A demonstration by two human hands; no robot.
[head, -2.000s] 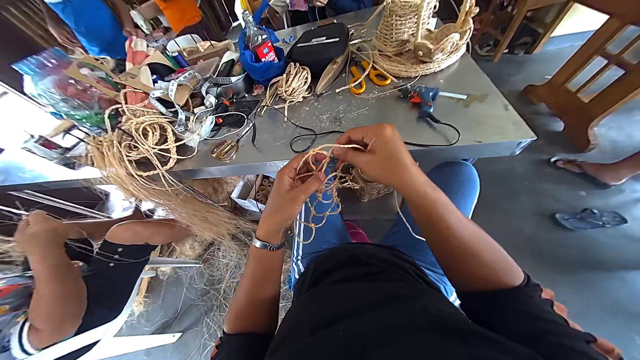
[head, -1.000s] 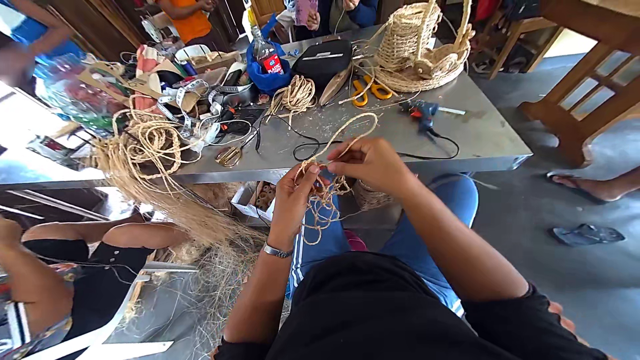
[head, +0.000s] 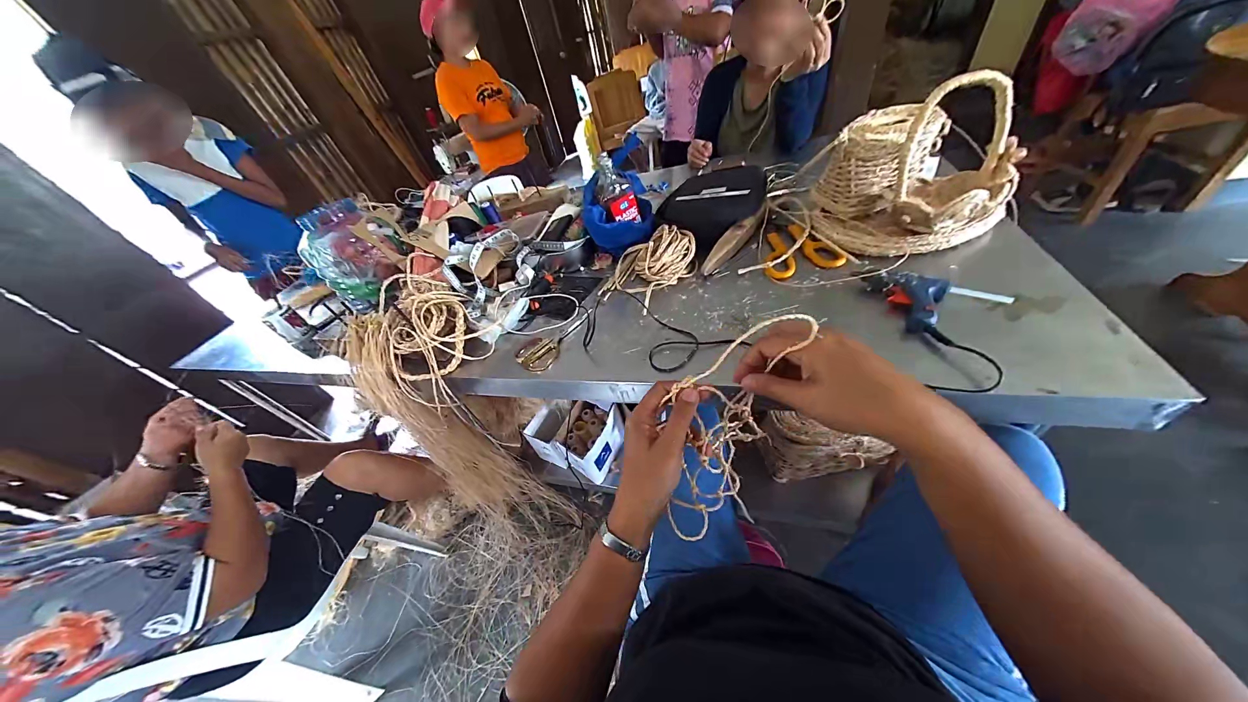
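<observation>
Above my lap, my left hand (head: 661,453) pinches a looped, netted piece of natural-fibre cord (head: 710,478), its open loops hanging below the fingers. A strand arches up from there to my right hand (head: 814,375), whose thumb and fingers are closed around cord at the right side of the loops. The exact grip of the right fingertips is partly hidden. Beyond the hands, on the metal table (head: 780,322), lie a hot glue gun (head: 916,297) with a glue stick, orange-handled scissors (head: 801,253), small gold-handled scissors (head: 538,353) and a cord bundle (head: 663,258).
A coiled rope (head: 424,331) and loose fibres hang over the table's left edge. A woven basket (head: 907,185) stands at the back right, near a black case (head: 714,203) and a plastic bottle (head: 616,195). A co-worker sits at left; other people are behind the table.
The view has tilted up, showing more of the people behind the table. The cord strand, low between my hands two seconds ago, now stands in a raised arch. Both hands still hold the cord.
</observation>
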